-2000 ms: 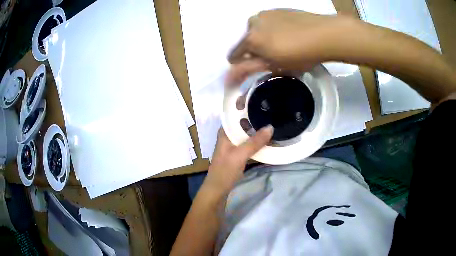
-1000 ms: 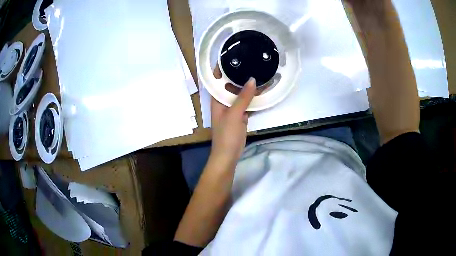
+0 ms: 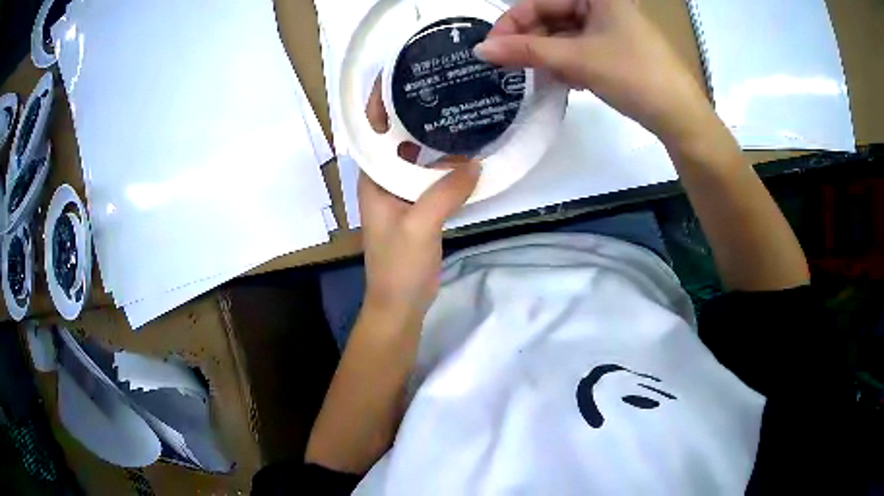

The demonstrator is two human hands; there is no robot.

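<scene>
A round white base housing (image 3: 504, 174) is tilted up over the middle stack of glossy white sheets. A black rating label (image 3: 460, 92) with white print and an arrow lies over its centre. My left hand (image 3: 412, 228) holds the housing's lower rim, thumb on the front, other fingers hidden behind it. My right hand (image 3: 572, 48) has thumb and index finger pinched at the label's upper right edge. Whether the label is fully stuck down cannot be told.
Glossy white sheets (image 3: 184, 145) lie at left, with another stack (image 3: 775, 77) at right. Several white bases (image 3: 68, 252) stand at far left. An open cardboard carton (image 3: 208, 334) with white curved pieces (image 3: 97, 417) is below the table edge at lower left.
My right hand has come back from the upper right to the housing. The plain black centre with two silver dots now shows the printed label. My left hand and the housing moved slightly left.
</scene>
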